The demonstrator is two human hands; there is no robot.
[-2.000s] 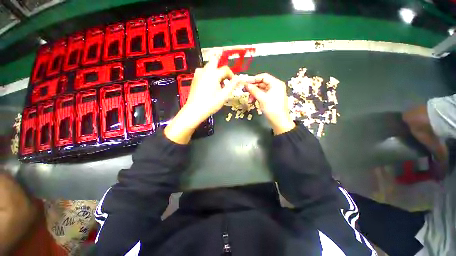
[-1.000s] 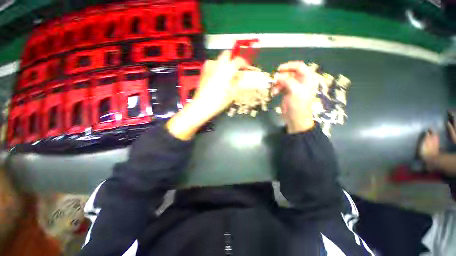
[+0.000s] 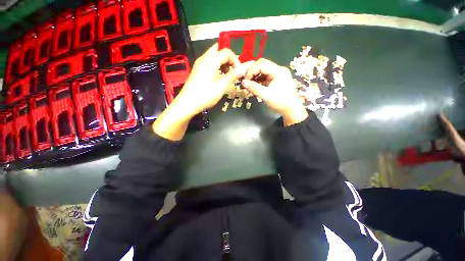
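Note:
A red housing shows just beyond my hands, its dark window opening facing up. My left hand is closed around its near left end. My right hand has thumb and fingers pinched together, touching my left fingertips at the near end of the housing; whatever is between them is too small and blurred to tell. A heap of small cream pieces lies under and in front of my hands, partly hidden. A looser heap of small mixed pieces lies right of my right hand.
A black tray of red housings fills the left, with a glossy empty pocket in its near row. A pale strip and green surface lie beyond the bench. Other people's arms show at the lower left and right edge, near a red item.
My right hand moved right, toward the mixed heap, then came back to my left hand. The red housing now stands out more clearly. The tray has shifted left in view.

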